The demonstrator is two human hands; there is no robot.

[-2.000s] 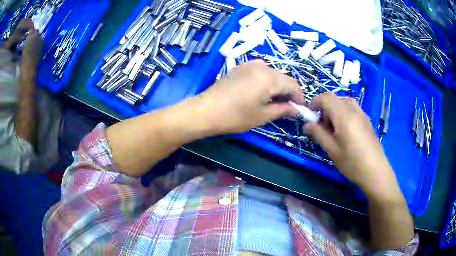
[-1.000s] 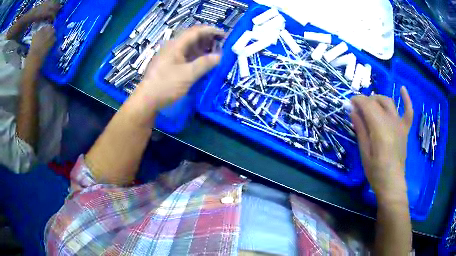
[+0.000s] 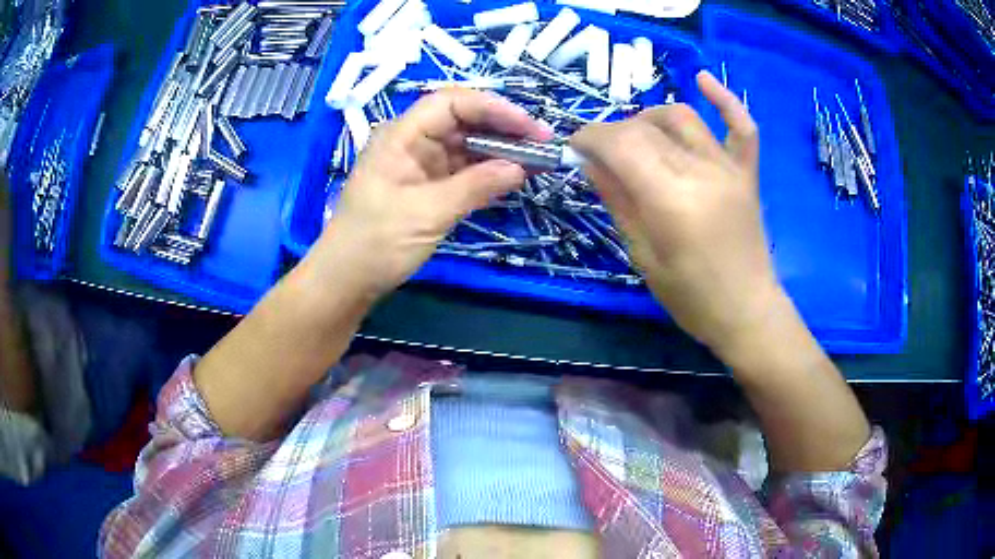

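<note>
My left hand point(image 3: 409, 180) holds a short silver metal tube point(image 3: 513, 151) between thumb and fingers, over the centre parts tray point(image 3: 458, 269). My right hand point(image 3: 682, 191) pinches a small white piece point(image 3: 572, 156) at the tube's right end; its little finger is raised. Whether the white piece is inside the tube cannot be told. Thin rods point(image 3: 546, 224) lie tangled in the centre tray under both hands. White plastic sleeves point(image 3: 382, 49) lie along its far edge.
The left parts tray point(image 3: 246, 268) holds many metal tubes point(image 3: 164, 164). The right parts tray point(image 3: 802, 251) holds a few rod-and-tube units point(image 3: 846, 147). Other trays stand at both frame edges. Another person's sleeve point(image 3: 44, 371) shows at the left edge.
My left hand has moved from the left tray to the centre and now holds a tube. My right hand has come in to meet it. The view has shifted, so the trays sit further left.
</note>
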